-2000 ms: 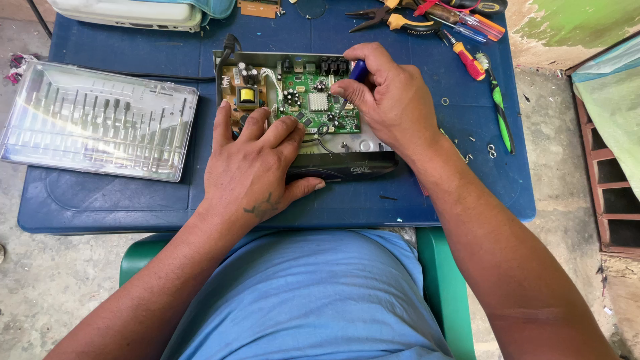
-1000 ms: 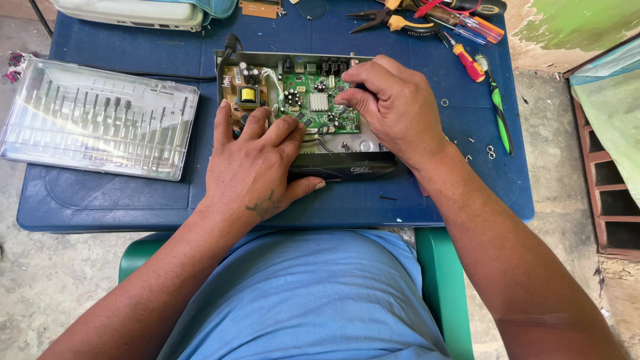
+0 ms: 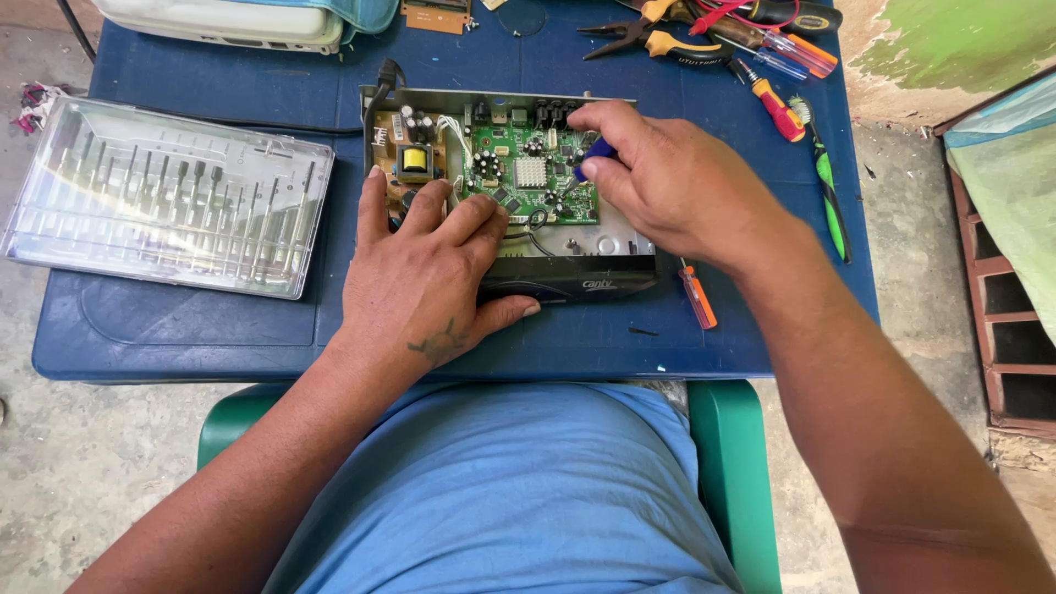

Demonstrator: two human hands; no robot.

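Observation:
An opened set-top box [image 3: 610, 276] lies on the blue table, its black front panel toward me. Inside are a green circuit board [image 3: 495, 144] with a pale heat sink [image 3: 530, 174] and a brown power board [image 3: 384, 136] with a yellow-wrapped transformer [image 3: 415, 159]. My left hand [image 3: 429, 256] rests spread over the box's left front, its fingers on the boards' near edge and its thumb at the front panel. My right hand [image 3: 676, 181] grips a blue-handled screwdriver [image 3: 596, 155] between thumb and forefinger; its shaft slants down to the right part of the green board. The tip's exact contact is unclear.
A clear case of precision bits [image 3: 173, 198] lies at the left. An orange-handled screwdriver [image 3: 698, 297] is right of the box. Long-nose pliers [image 3: 635, 37], a red-yellow screwdriver [image 3: 775, 107] and a green toothbrush [image 3: 827, 190] lie at the back right. A black cable [image 3: 247, 120] runs behind the case.
The blue handle, hidden in my right hand one second ago, shows again. The orange-handled screwdriver now shows beside the box, where neither earlier frame shows it. My left hand has stayed put.

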